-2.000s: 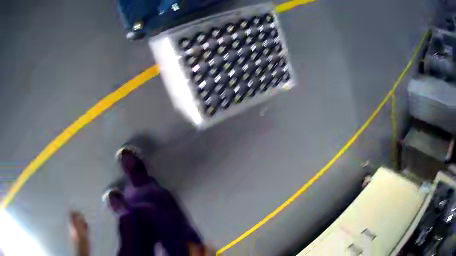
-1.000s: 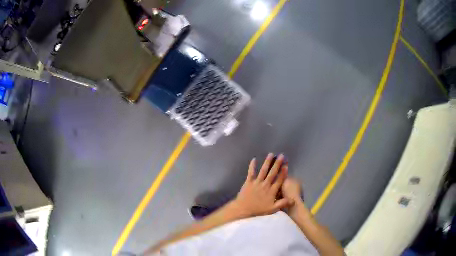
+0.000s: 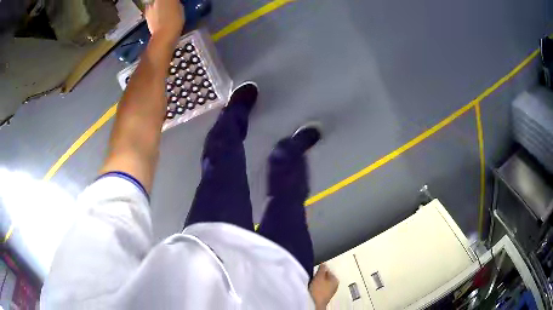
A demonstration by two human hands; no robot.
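A clear blister tray (image 3: 224,77) with rows of dark-rimmed rings sits low beside the yellow floor line, at upper left. My left arm stretches across it and hides part of it. My left hand (image 3: 164,15) is beyond the tray at the top edge of the picture, near a blue item; its fingers are partly cut off and what they touch cannot be told. My right hand (image 3: 324,284) hangs low by my side near the cream cabinet, fingers curled and small in view; whether it holds anything cannot be told.
A cream cabinet (image 3: 412,242) with two handles stands at lower right, with cluttered equipment beside it. Grey stacked blocks (image 3: 536,121) and a metal cart frame (image 3: 524,181) are at the right edge. A brownish bench edge (image 3: 85,66) is at upper left. Yellow lines cross the floor.
My hands were together in front of me and are now apart; the left reaches up and left past the tray. The view has turned, and the tray appears closer to the upper left.
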